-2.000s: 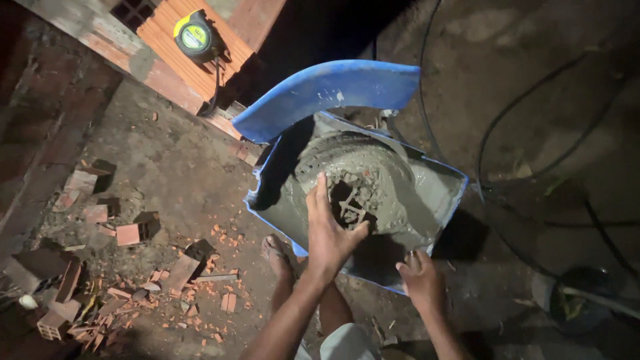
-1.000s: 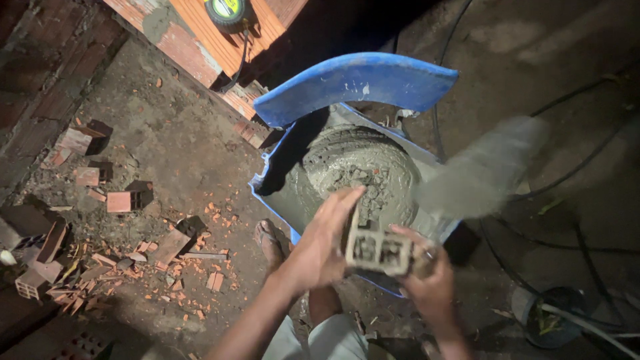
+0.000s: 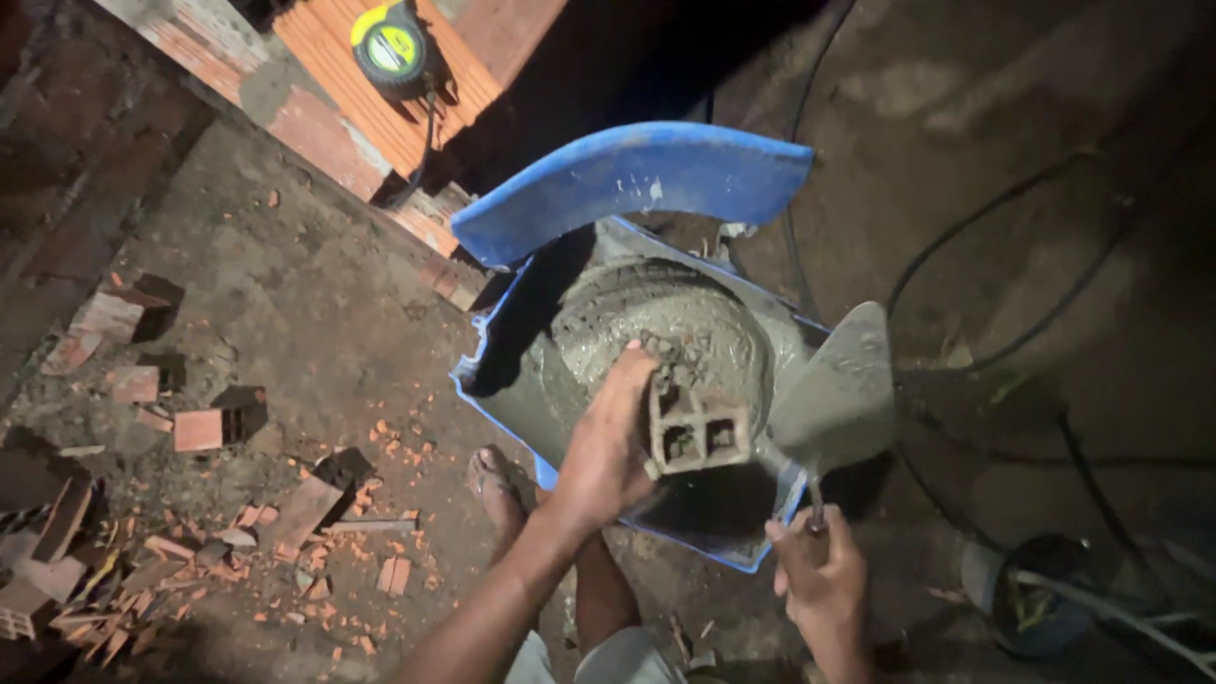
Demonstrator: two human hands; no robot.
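My left hand grips a hollow clay brick from its left side, with its open cells toward me and mortar on its far part. Below the brick, a mound of wet mortar lies in a cut blue plastic container. At the container's right corner my right hand is closed on the handle of a mason's trowel. The trowel's blade is coated with mortar and points away from me.
A curved blue plastic piece lies along the container's far side. Upper left, a tape measure rests on an orange hollow brick on a low brick wall. Broken bricks litter the left ground; black cables and a bucket are at right.
The brick, seen between both hands one second ago, is now in my left hand alone. The trowel, blurred earlier, has come back toward the container's right side with my right hand.
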